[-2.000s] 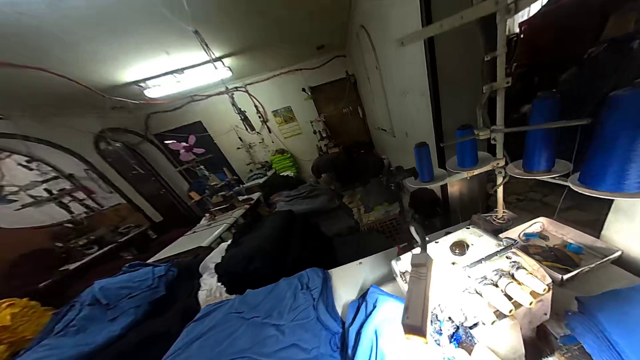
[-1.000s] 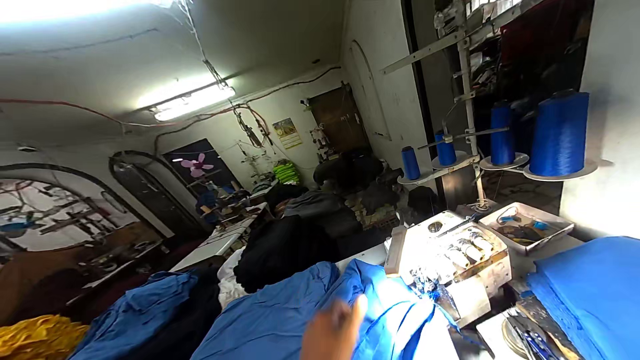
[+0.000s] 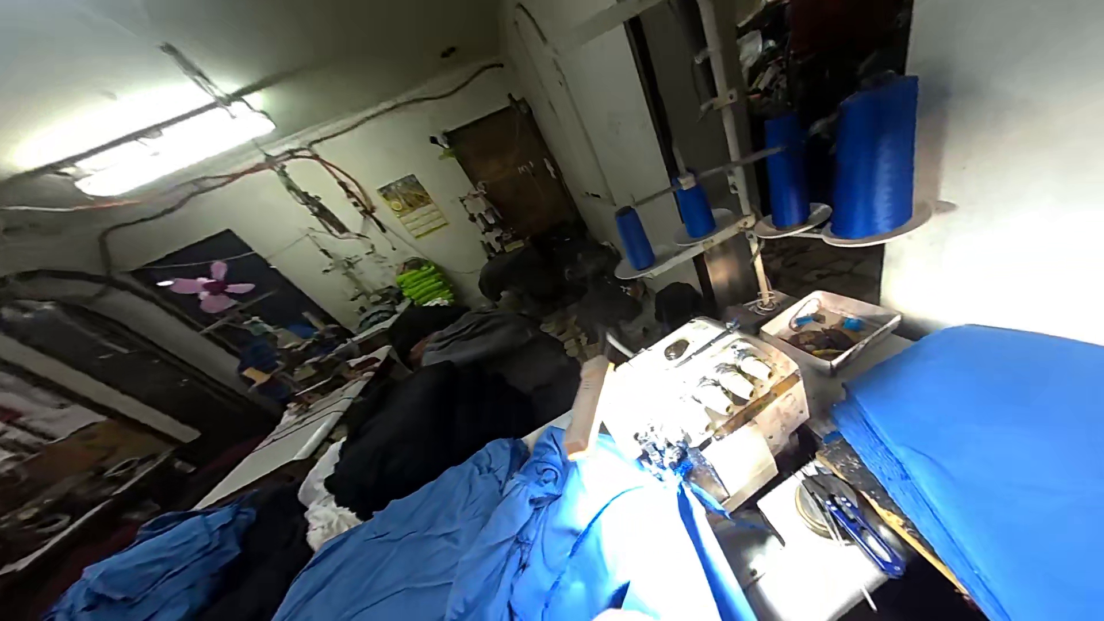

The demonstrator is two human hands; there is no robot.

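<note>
Neither of my hands can be made out in the head view; a small pale patch at the bottom edge is too cut off to identify. Blue fabric spreads across the lower middle and runs up to the needle area of a white overlock sewing machine, where a bright light falls on it. Blue thread cones stand on the rack behind the machine. Right of the machine, blue-handled thread snips and tweezers lie near a round metal lid.
A stack of blue cloth lies at the right. Behind the machine sits a shallow tray with small items. Dark fabric is heaped beyond the blue fabric, and another blue garment lies at lower left.
A hand seen over the blue fabric one second ago is no longer recognisable in view. The view has shifted, bringing the cloth stack at the right further in.
</note>
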